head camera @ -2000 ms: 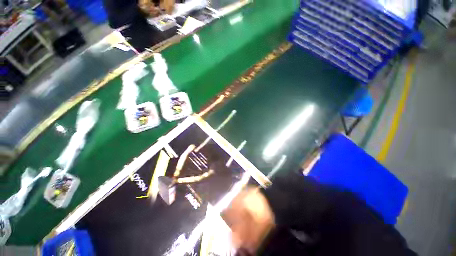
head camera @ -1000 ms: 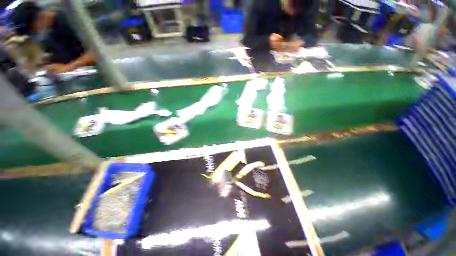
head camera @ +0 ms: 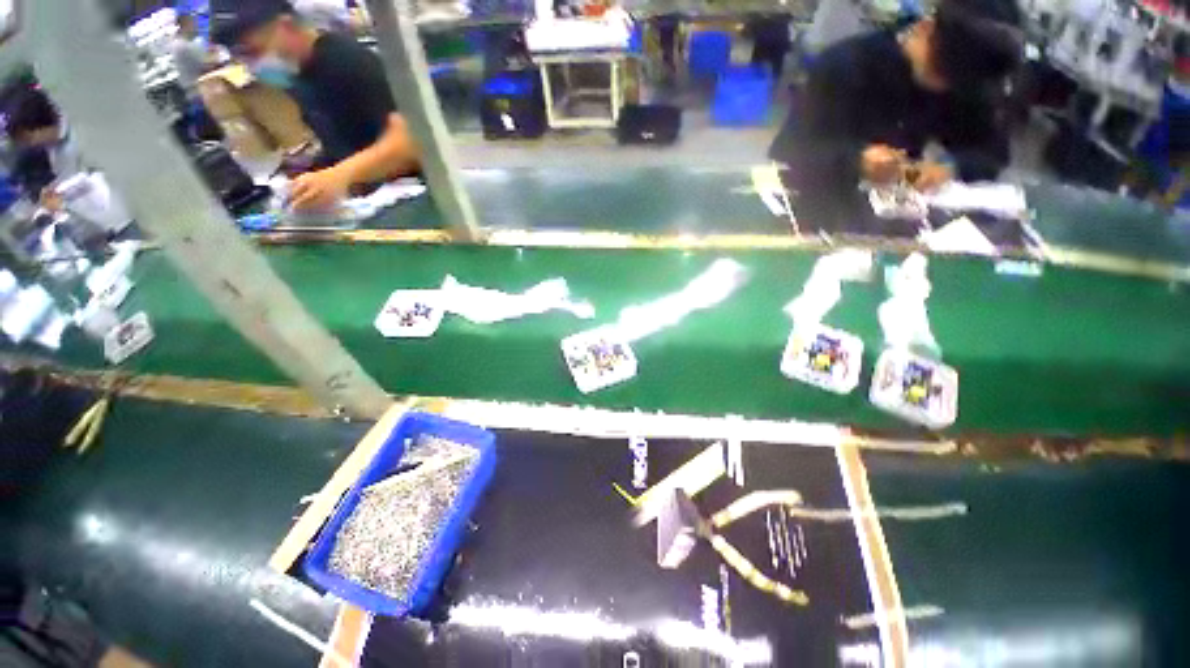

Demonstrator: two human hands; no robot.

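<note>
Neither of my hands is in view. Pliers (head camera: 750, 551) with two tan handles lie spread open on the black printed mat (head camera: 548, 522), their head towards the left. A blue parts bin (head camera: 472, 506) stands at the mat's left, tilted in the view, holding a heap of small metal parts (head camera: 392, 535). A pale strip (head camera: 424, 471) lies across the heap. Beyond the mat, electronic units rest on the green belt: two at the right (head camera: 915, 386), (head camera: 822, 358), one at the middle (head camera: 599, 359) and one further left (head camera: 410, 313), each with a whitish clear bag trailing from it.
A grey post (head camera: 215, 235) slants across the left; a second post (head camera: 424, 118) stands behind it. Two people work across the belt (head camera: 679, 281). Another unit (head camera: 128, 338) lies at the far left. A second tool (head camera: 89, 424) lies on the bench at left. Tape strips (head camera: 877, 510) lie right of the mat.
The view has swung left and levelled. The arm and hand seen two seconds ago at the lower right are out of the picture. The whole parts bin now shows; the pliers remain on the mat.
</note>
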